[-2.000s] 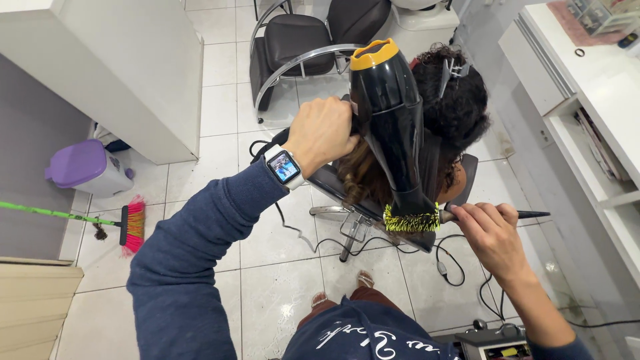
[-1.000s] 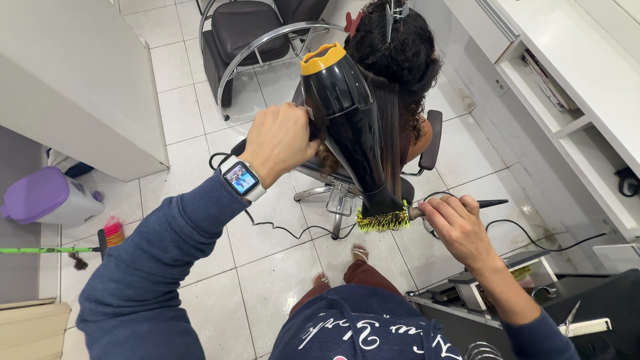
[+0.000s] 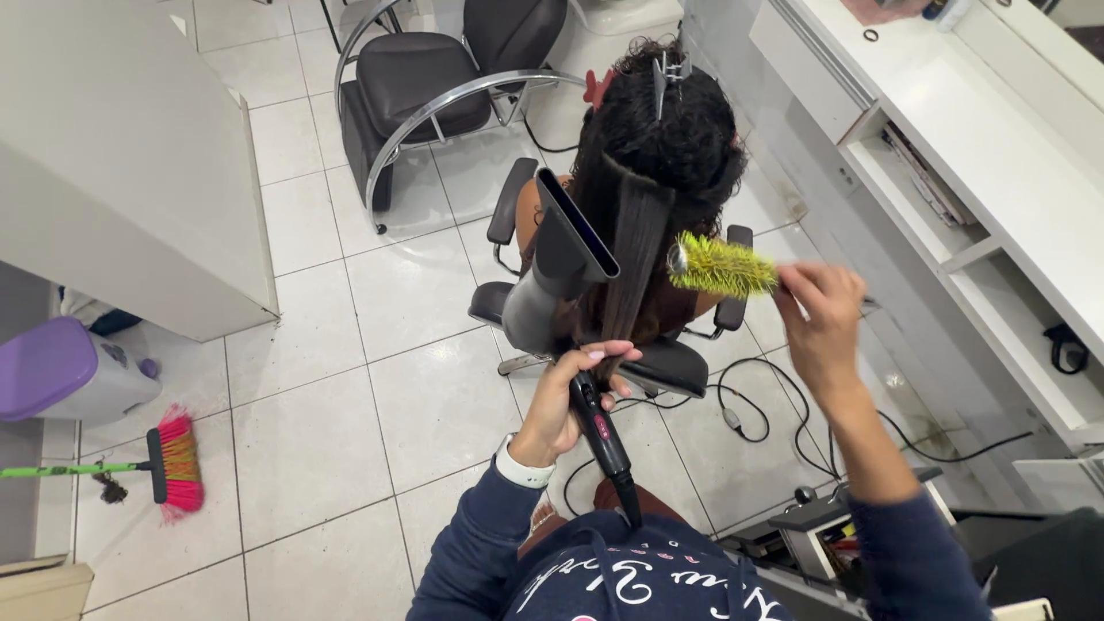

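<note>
A seated person with dark hair (image 3: 668, 129) has the upper part pinned by a grey clip (image 3: 670, 82) and a red clip (image 3: 597, 88). A straight lock (image 3: 636, 250) hangs down the back. My left hand (image 3: 573, 392) grips the handle of a black hair dryer (image 3: 561, 276), its flat nozzle pointing up beside the lock; the fingers also touch the lock's lower end. My right hand (image 3: 819, 319) holds a round brush with yellow bristles (image 3: 724, 266) right of the lock, apart from it.
An empty black chair (image 3: 423, 82) with a chrome arm stands behind. A white counter (image 3: 975, 112) with shelves runs along the right. Cords (image 3: 776, 371) lie on the tiled floor. At left are a broom (image 3: 177, 466) and a purple-lidded bin (image 3: 47, 366); a trolley (image 3: 811, 535) stands lower right.
The dryer has swung from nozzle down at the brush to nozzle up, its handle toward me. The brush has come away from the hair and moved up and right. My left hand has moved lower.
</note>
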